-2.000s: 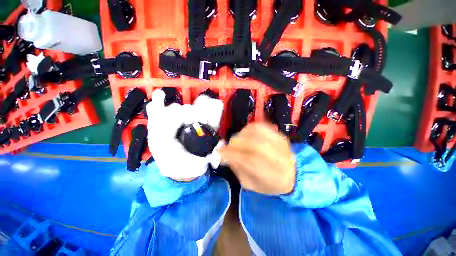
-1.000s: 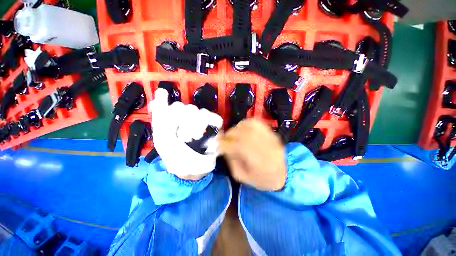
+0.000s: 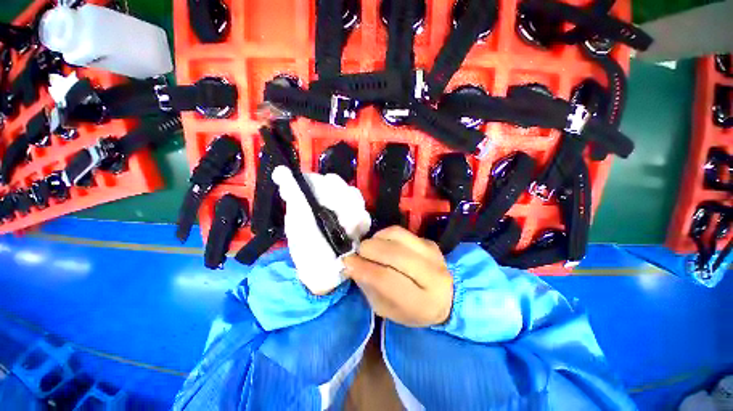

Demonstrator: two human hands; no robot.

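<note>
My left hand [image 3: 320,229], in a white glove, holds a black watch [image 3: 333,229]. The watch is seen nearly edge-on, and its black strap points up and left over the tray. My right hand [image 3: 402,275], bare, is at the lower end of the watch with its fingertips pinched together. A small white cloth [image 3: 347,258] shows partly at these fingertips. Both hands are in front of the near edge of the orange-red compartment tray [image 3: 259,60]. The palm side of the left hand is partly hidden by the watch.
Black watches lie in and across the tray's pockets. More orange-red trays with watches stand at left [image 3: 120,172] and right [image 3: 689,197]. A translucent white bottle [image 3: 112,40] lies on the left tray near a small white scrap [image 3: 62,88]. Blue stools [image 3: 48,369] stand lower left.
The watch has turned from face-up to nearly edge-on, and its strap now extends up and left. My left hand has shifted slightly right; my right hand stays close beside it.
</note>
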